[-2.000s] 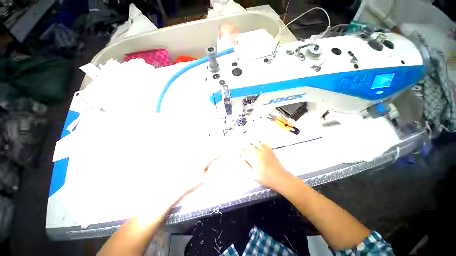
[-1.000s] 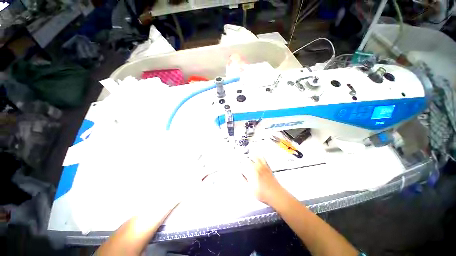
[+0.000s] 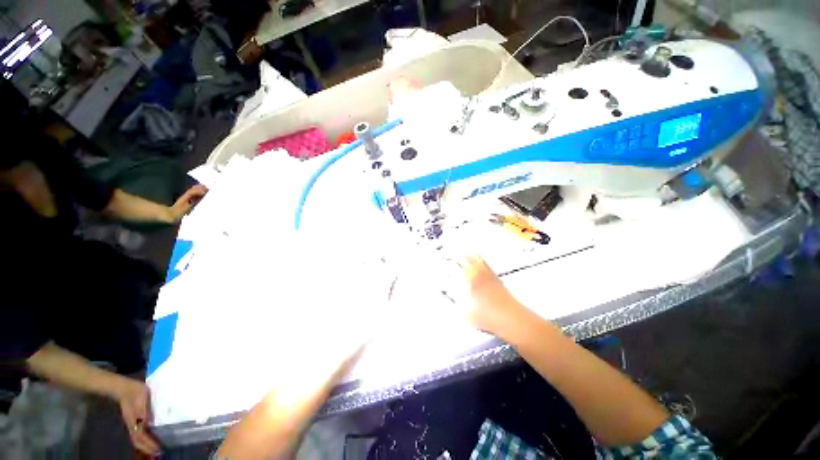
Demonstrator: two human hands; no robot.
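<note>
The white sewing machine with a blue stripe and lit screen stands across the table. Its presser foot and needle area is at the left end of the head. White fabric is overexposed and blends into the table. My right hand lies just in front of the needle area, fingers toward it; its grip is washed out. My left hand is almost lost in the glare left of it; only a finger edge and the forearm show. Orange and black thread snips lie under the machine arm.
Another person in dark clothes stands at the left, one hand at the near left table corner, the other at the far left. A beige bin with pink-red cloth is behind. A dark flat object lies near the snips.
The other person has appeared at the left with both hands at the table edge. The view has shifted and tilted. My hands stay close to the needle area.
</note>
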